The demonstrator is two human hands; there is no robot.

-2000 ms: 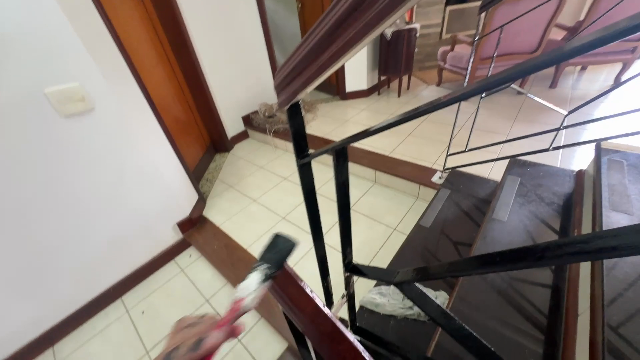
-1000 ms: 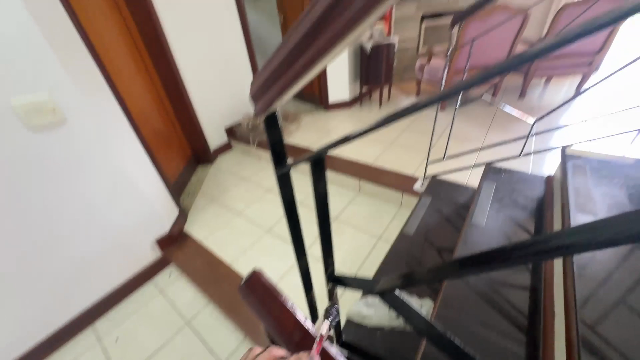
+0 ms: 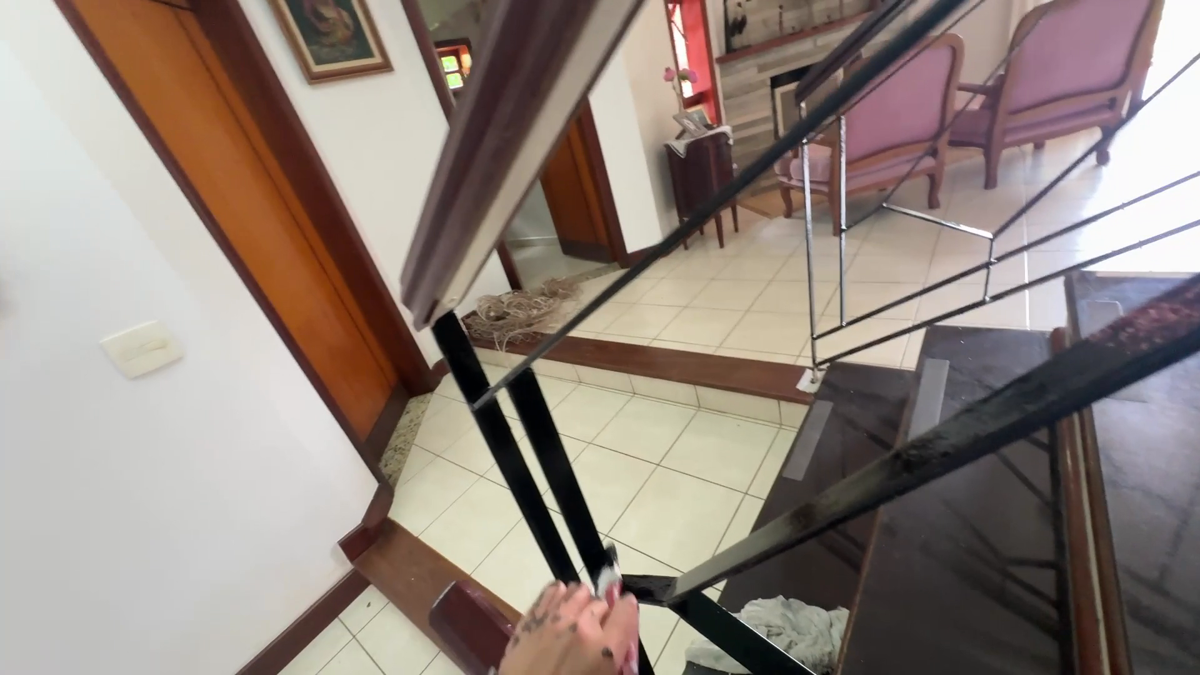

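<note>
My left hand (image 3: 572, 630), spotted with dark paint, is at the bottom centre of the head view. It is closed around a paintbrush (image 3: 611, 574) with a reddish handle. The bristles are up against the black metal baluster (image 3: 562, 459), near its joint with a slanting black metal bar (image 3: 872, 483). That bar looks glossy near the joint and has a duller, reddish patch toward the right. Above, a wooden handrail (image 3: 511, 155) rests on the metal posts. Most of the brush handle is hidden by the fingers. My right hand is out of view.
Dark stair treads (image 3: 975, 525) with grey strips lie at the right, a crumpled pale cloth (image 3: 792, 630) on one. A lower wooden rail end (image 3: 469, 623) is left of the hand. Tangled fibres (image 3: 516, 314) lie on the floor step. Pink armchairs (image 3: 900, 112) stand beyond.
My left hand has moved with the brush from the open space left of the balusters to the right, where the bristles now meet the baluster near the joint.
</note>
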